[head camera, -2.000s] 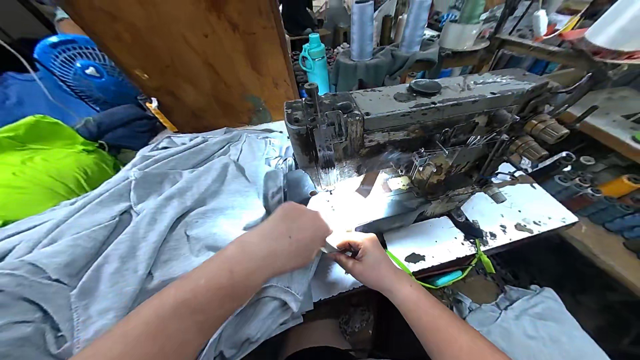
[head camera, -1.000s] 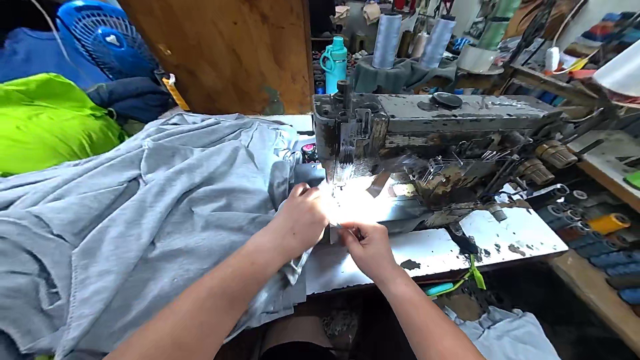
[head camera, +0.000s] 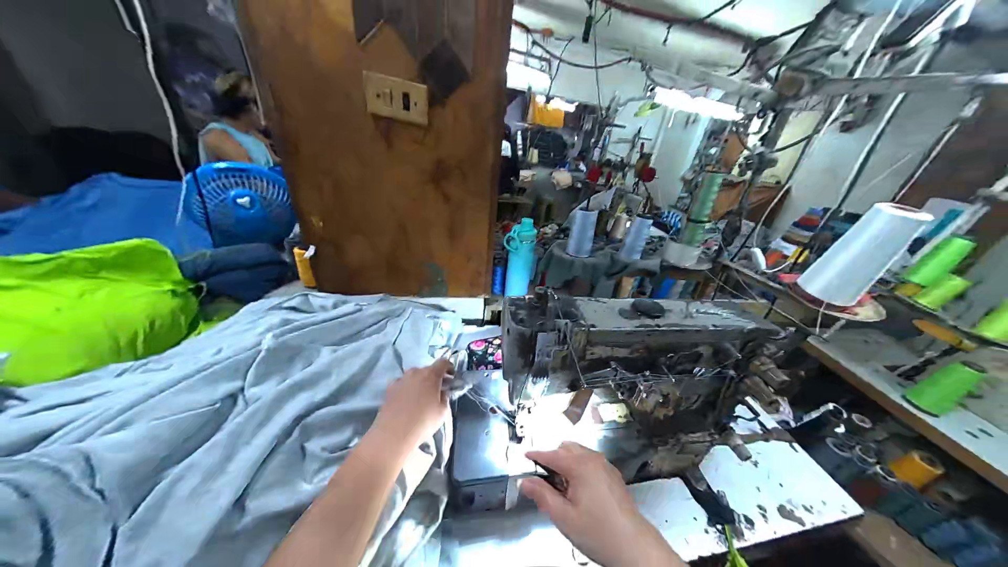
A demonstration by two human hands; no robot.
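A worn industrial sewing machine stands on a white table, its lamp lighting the needle area brightly. My left hand grips the edge of a large light grey fabric to the left of the needle, with loose threads running from there toward the machine. My right hand is in front of the needle area, its thumb and fingers closed around a small dark tool whose kind I cannot tell. Between the hands lies the machine's metal bed. A dark floral item rests behind the bed.
A wooden panel rises behind the fabric. Lime green cloth and a blue fan are at left, where a person sits farther back. A turquoise bottle stands behind the machine. Thread cones occupy the right side.
My left hand has moved left, away from the needle, and the grey fabric has come off the machine bed. My hands are now apart. The view has tilted up.
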